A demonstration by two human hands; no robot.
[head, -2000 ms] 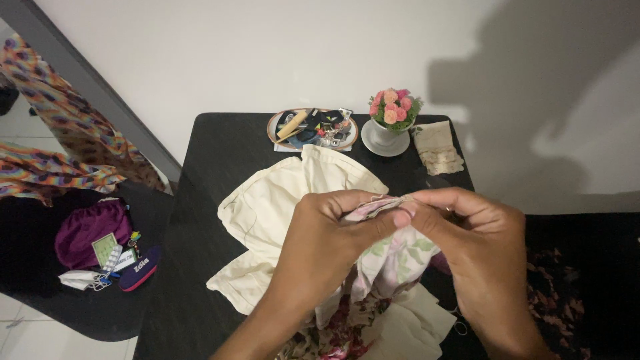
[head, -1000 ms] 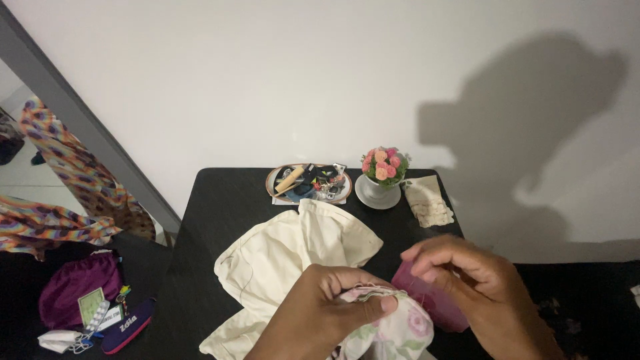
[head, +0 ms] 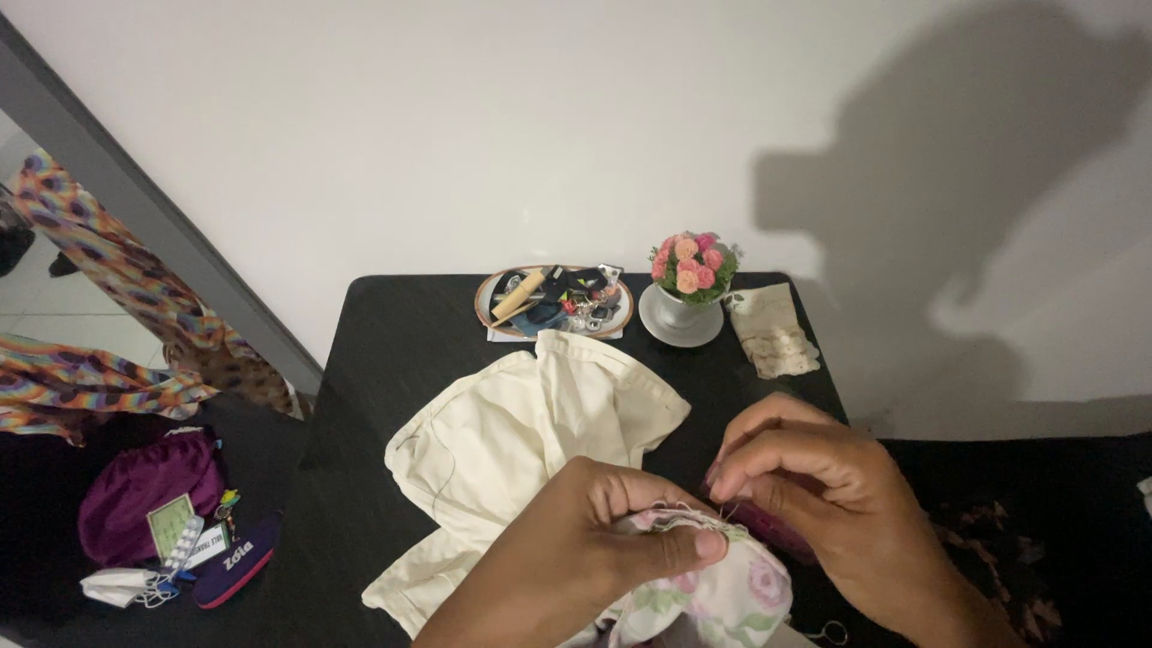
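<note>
White fabric with a pink and green floral print [head: 751,589] is pinched between the thumb and fingers of my left hand [head: 621,549], its gathered edge turned up. Thin thread loops show along that edge. Just right of it is my right hand [head: 810,495], fingertips drawn together close to a thread; whether they grip a needle or the thread is too small to tell. Behind the right hand lies a dark pink item [head: 774,531], partly hidden. Cream fabric [head: 504,432] with a loose dark thread on it is spread on the black table [head: 360,378], behind my left hand.
At the table's back stand an oval dish [head: 481,301] of small items, a cup of artificial flowers [head: 688,270] on a saucer [head: 681,333], and a folded lace-edged cloth [head: 772,333]. Lower left are a purple pouch [head: 148,495], a dark case [head: 236,562] and a face mask [head: 117,585].
Two seconds ago both hands pinched the floral fabric together; the right hand has since moved off it to the right. The left hand still holds the fabric. The view has tilted upward.
</note>
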